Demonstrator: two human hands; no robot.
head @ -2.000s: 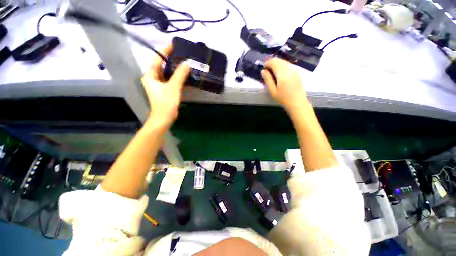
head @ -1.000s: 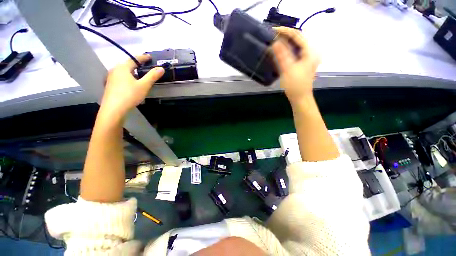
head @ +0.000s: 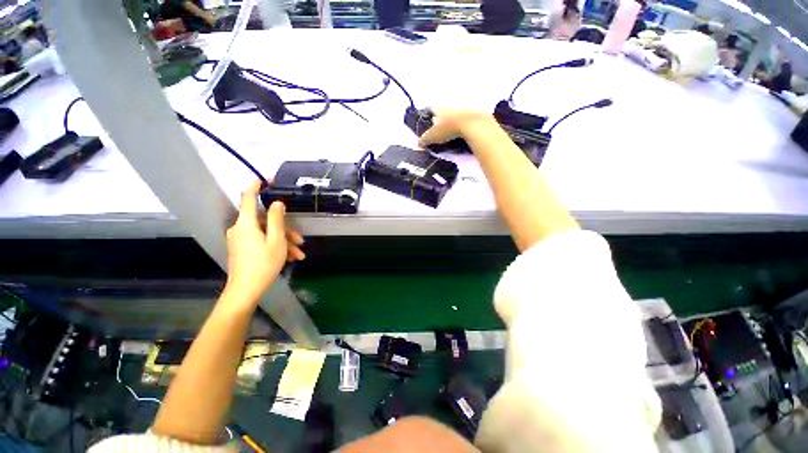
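On the white upper shelf, a black banded unit with a white label (head: 314, 186) lies at the front edge. My left hand (head: 258, 239) is at its left end, fingers apart, with the fingertips by its lead; a firm hold does not show. A second banded unit (head: 412, 173) lies just to its right, slightly turned. My right hand (head: 456, 129) reaches past it, its fingers on a black unit (head: 417, 120) whose lead sticks up to the left. More black units (head: 530, 137) with leads lie right of that hand, partly hidden by my forearm.
A grey post (head: 151, 133) crosses the left side. A black device with tangled cable (head: 250, 95) lies behind. Another unit (head: 62, 157) sits far left. Below, the green bench holds a paper slip (head: 299, 384), several units, a white tray (head: 706, 389) and a test box (head: 728, 347). People are in the background.
The right-hand unit now lies on the shelf beside the left one. My right hand has let it go and moved back to another unit. My left hand has loosened and dropped below the shelf edge.
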